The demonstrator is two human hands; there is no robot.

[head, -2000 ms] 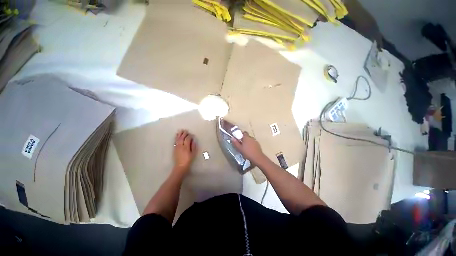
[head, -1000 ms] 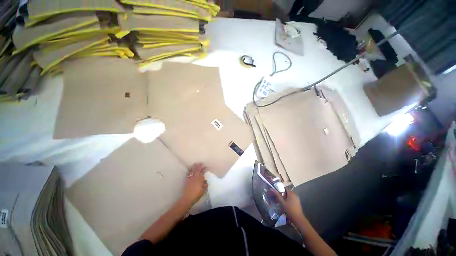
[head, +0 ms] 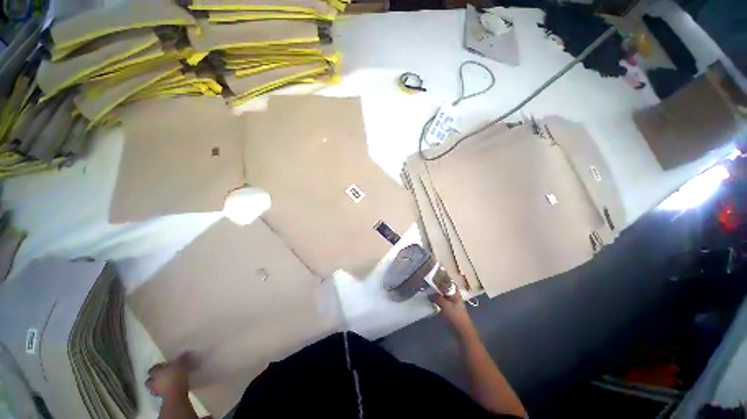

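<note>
A beige sewn panel (head: 311,155) lies spread on the white-covered table, with a round white gap at its middle, a white label and a dark label on its right part. My right hand (head: 447,299) holds the electric iron (head: 411,272) by its handle at the table's front edge, between the panel and the right pile; the iron appears tipped up, off the panel. My left hand (head: 170,376) is at the panel's lower left edge, blurred; whether its fingers grip the edge cannot be told.
A beige pile (head: 516,213) lies at the right, another pile (head: 65,327) at the left. Yellow-edged bundles (head: 262,41) are stacked at the far left. A white plug block (head: 443,123) with grey cable and a round yellow-black item (head: 412,82) lie beyond the right pile.
The iron went from the panel's seam to the right front edge and has turned. My left hand has moved from the seam to the panel's lower left edge. The view has swung right.
</note>
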